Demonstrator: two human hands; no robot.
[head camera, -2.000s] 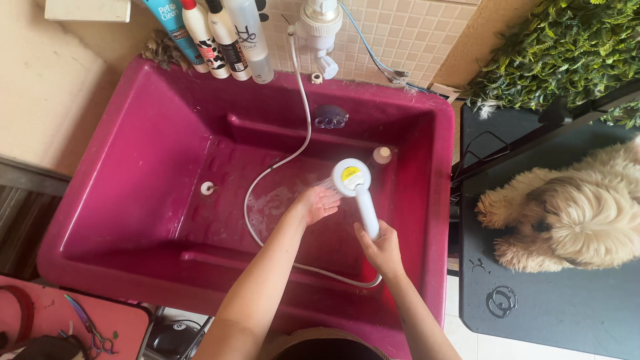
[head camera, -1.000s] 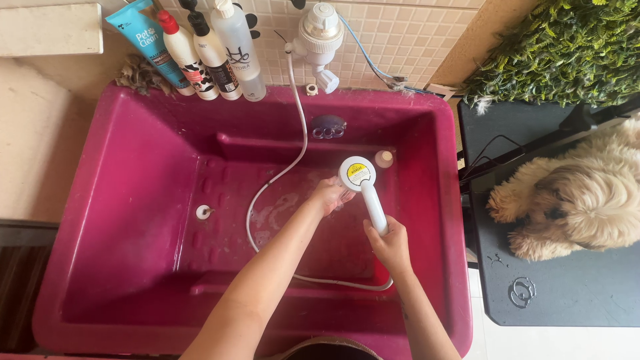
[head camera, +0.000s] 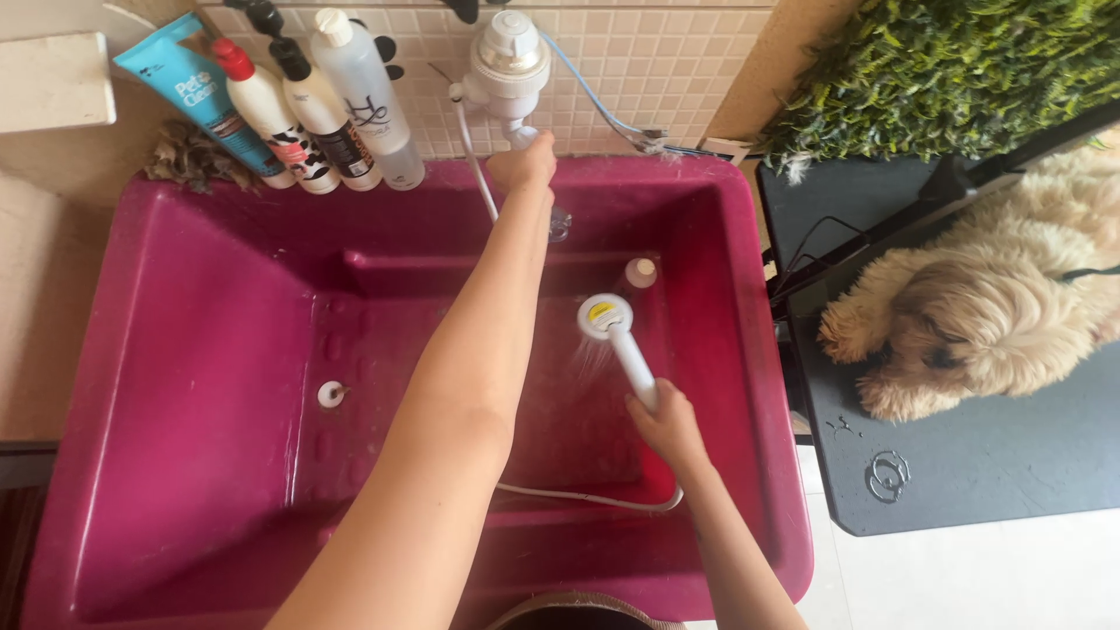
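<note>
My right hand (head camera: 669, 429) is closed round the handle of a white handheld shower head (head camera: 605, 317), which sprays water down into a magenta plastic tub (head camera: 210, 367). Reaching up to the tiled wall, my left hand (head camera: 525, 164) grips the lower part of a white electric water heater tap (head camera: 510, 66); its fingers partly hide the part they hold. A white hose (head camera: 586, 499) runs from the tap, passes behind my left arm and comes round to the shower handle. A small capped bottle (head camera: 641, 273) stands in the tub's back right corner.
Several pump bottles (head camera: 302, 122) and a blue tube (head camera: 206, 101) line the tub's back left rim. Right of the tub, a fluffy cream dog (head camera: 989, 306) lies on a black grooming table (head camera: 980, 472) with a dark metal arm. A white drain plug (head camera: 331, 395) lies on the tub floor.
My left hand has left the spray under the shower head and moved up to the wall tap, taking hold of its lower part. The right hand still holds the shower head.
</note>
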